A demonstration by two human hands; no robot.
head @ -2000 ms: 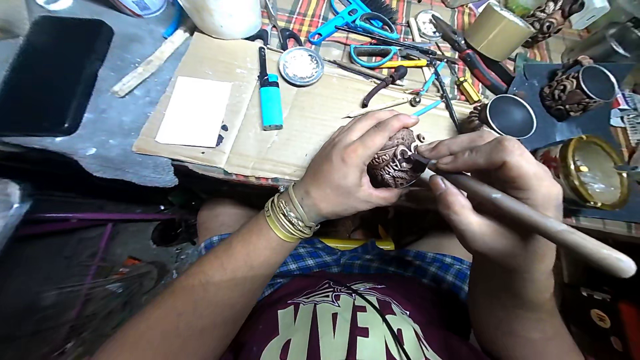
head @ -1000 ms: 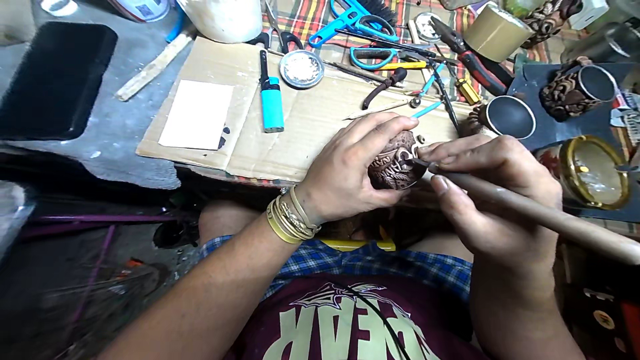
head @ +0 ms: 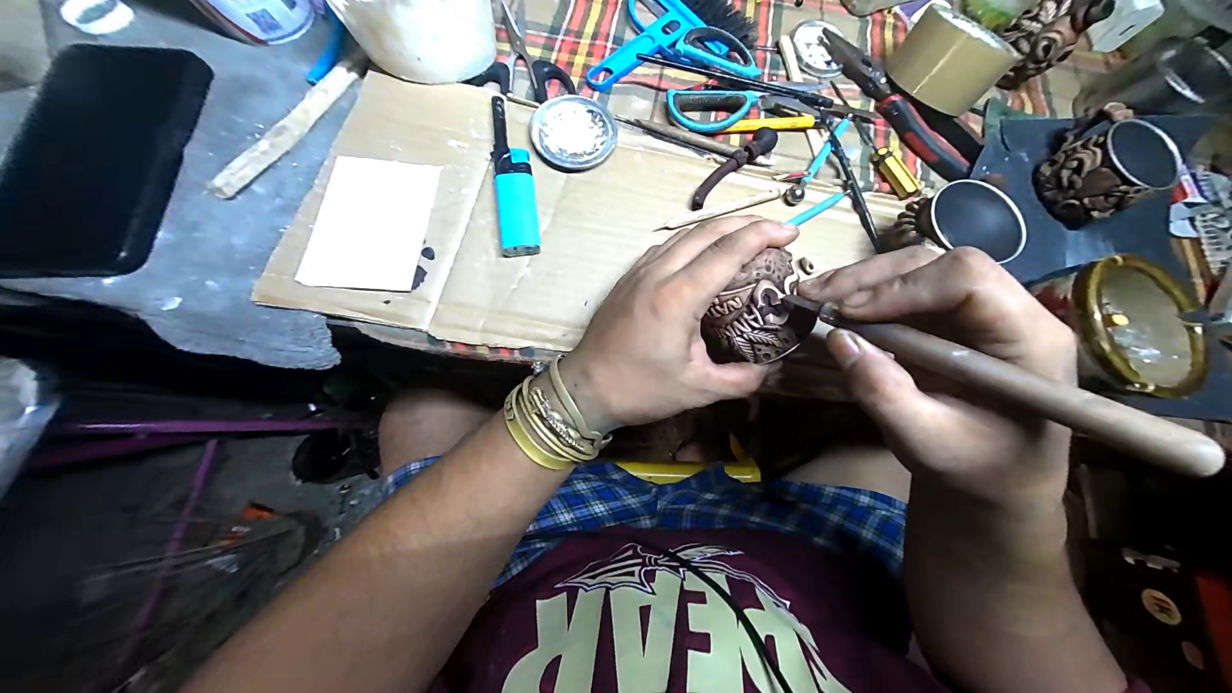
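My left hand (head: 659, 322), with several bracelets at the wrist, is closed around a small brown piece with raised carved relief (head: 756, 313). In my right hand (head: 953, 356) is a long wooden-handled tool (head: 1039, 385), pinched close to its dark tip. That tip meets or nearly meets the right side of the relief; exact contact cannot be told. Near my left fingertips lie a pointed wooden stick (head: 722, 208) and a thin blue tool (head: 816, 209). A dark cup with a relief outside (head: 977, 221) stands just beyond my right hand.
Cardboard (head: 385, 125) covers the table edge, bearing a white card (head: 371, 226), a turquoise lighter (head: 518, 207) and a small round dish (head: 574, 132). Farther back are blue-handled scissors (head: 712, 108), pliers (head: 905, 115) and a tape roll (head: 953, 60). A gold-rimmed jar (head: 1141, 322) stands right; a black phone (head: 91, 159) lies left.
The long tool and my right hand have shifted slightly against the carved piece, and the handle's angle has changed a little. My left hand keeps its hold in about the same place.
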